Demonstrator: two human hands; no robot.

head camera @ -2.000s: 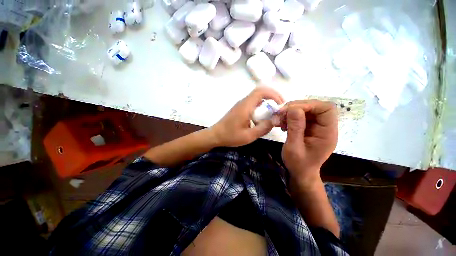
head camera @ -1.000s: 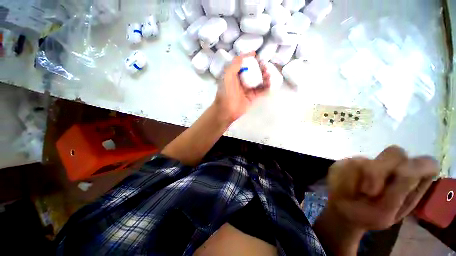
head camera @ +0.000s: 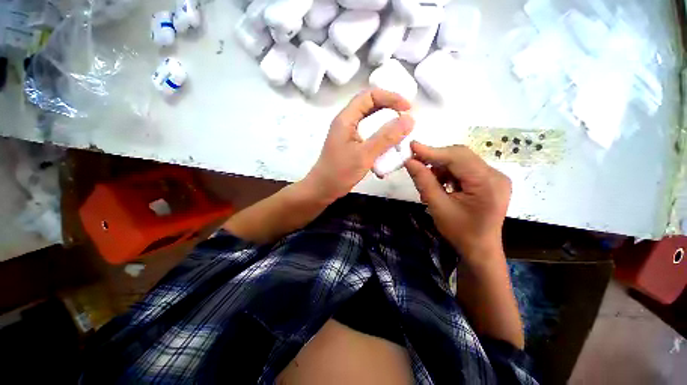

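My left hand (head camera: 343, 154) holds a glossy white case (head camera: 389, 156) over the table's front edge, with the thumb across its face. My right hand (head camera: 468, 192) is at the case's right side, thumb and index fingertips close together at its edge. Whether anything small is between those fingertips is too small to tell. No blue mark shows on the held case. A pile of white cases (head camera: 354, 31) lies beyond my hands. Several small dark dots (head camera: 517, 141) sit on a yellowish strip (head camera: 556, 143) to the right.
Blue-marked cases (head camera: 170, 75) and a crumpled clear bag (head camera: 71, 64) lie at the left. Translucent film pieces (head camera: 595, 75) are spread at the right. Under the white table (head camera: 248, 150) are an orange stool (head camera: 128, 225), a box (head camera: 561, 316) and a red stool (head camera: 657, 269).
My right hand has come up from the lower right to the case. My left hand has moved from the pile edge towards me, and the blue mark on its case no longer shows.
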